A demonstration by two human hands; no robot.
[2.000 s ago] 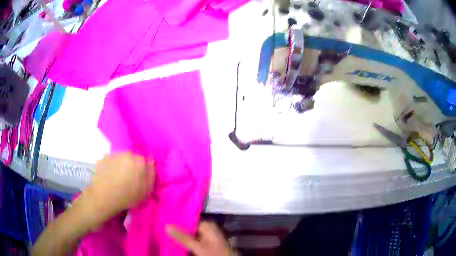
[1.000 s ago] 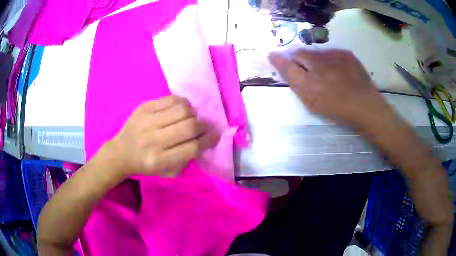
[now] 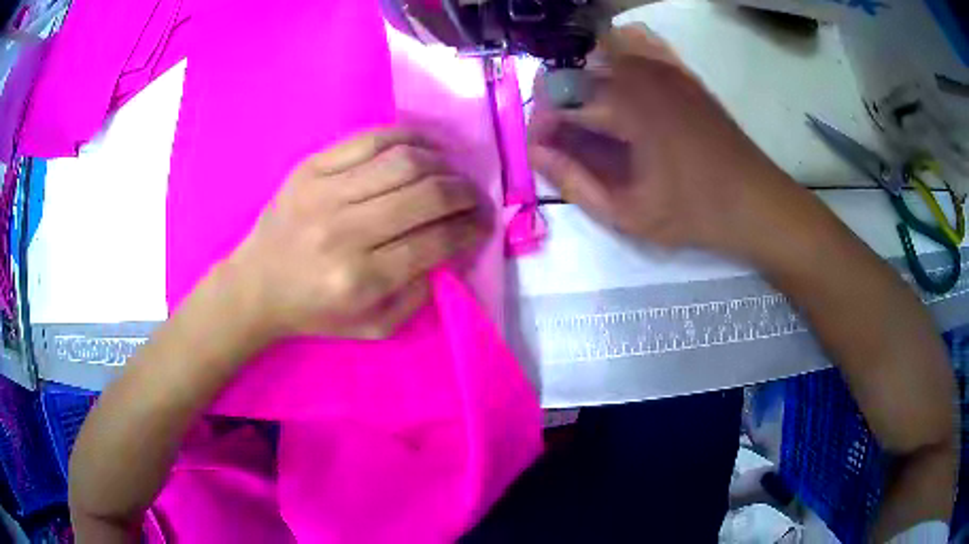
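The bright pink garment panel lies over the left of the machine table and hangs over its front edge onto the lap. A narrow pink welt strip runs up to the presser foot at the top centre. My left hand is shut on the pink fabric left of the strip, its fingertips curled under. My right hand is just right of the strip, beside the grey round knob; it is blurred, with fingers bent, and I cannot tell whether it holds anything.
Fabric scissors with green and yellow handles lie at the right. More pink cut pieces lie at the upper left. A printed ruler strip runs along the table's front. Blue baskets stand at the right and left.
The panel and strip have moved up under the machine head. My left hand has shifted slightly right with the fabric. My right hand has moved left, close to the strip and knob.
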